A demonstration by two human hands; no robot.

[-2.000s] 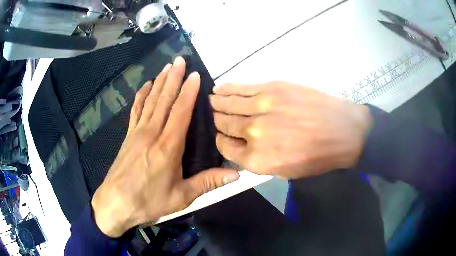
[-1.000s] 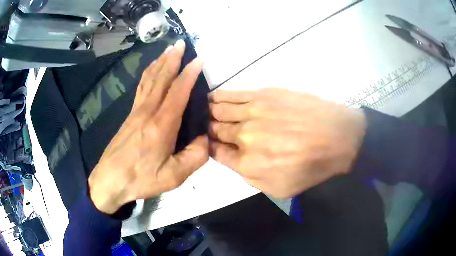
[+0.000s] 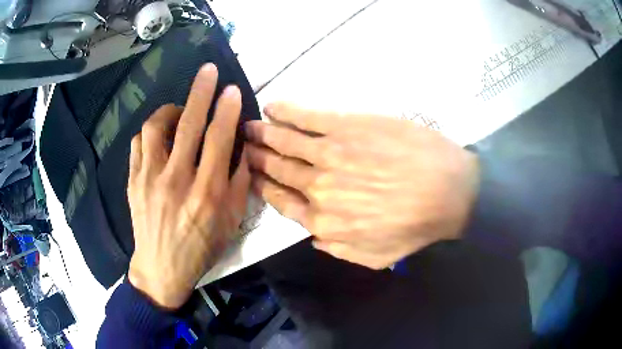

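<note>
The black mesh back panel lies on the white table, its upper end beside the machine's needle area. A green-black camouflage band crosses it, with a flat black strap over the band lower left. My left hand lies palm down on the panel with its fingers apart; its thumb is mostly hidden near the right fingers. My right hand is at the panel's right edge, fingers bent together, fingertips on the dark rim; its thumb is hidden. The panel's lower right corner is hidden under the hands.
The grey-white sewing machine head is at the upper left, with a round silver-white knob. Thread snips lie at the upper right, cut by the frame. A printed ruler scale runs along the table's near edge. Piled parts are at the far left.
The view has shifted, so the machine, snips and panel sit further left or higher. My left fingers have spread and bent, and drawn back from the needle area. My right hand stays at the edge.
</note>
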